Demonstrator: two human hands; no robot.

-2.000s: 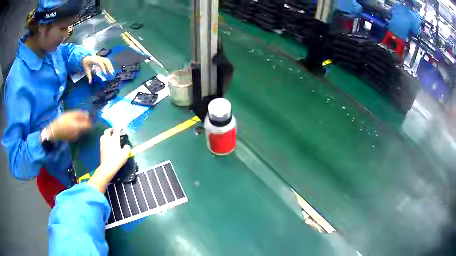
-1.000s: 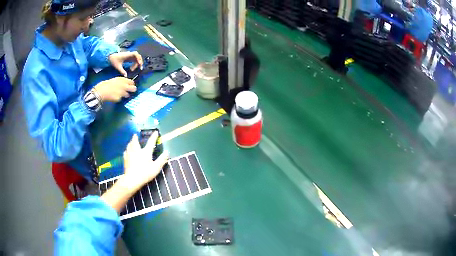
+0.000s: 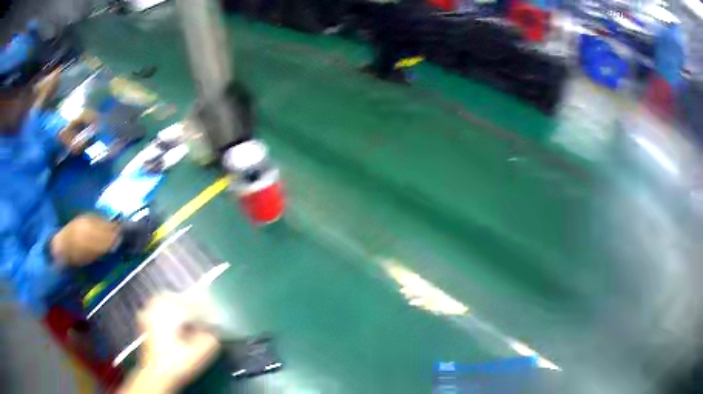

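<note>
The picture is strongly blurred. My left hand is low at the left, over the near edge of the white-edged strip sheet. A black plastic housing lies just right of my fingers. Blur hides whether my fingers touch or grip it. Another dark housing is beyond the sheet, beside the neighbouring worker's hand. My right hand is out of the picture.
A neighbouring worker in blue is at the left. A bottle with a red label stands by the metal post. Yellow tape crosses the bench. A blue sheet edge shows at the bottom right.
The view has swung right. My left hand has left the dark housing beyond the strip sheet and come back nearer. The neighbouring worker's hand has moved to that housing.
</note>
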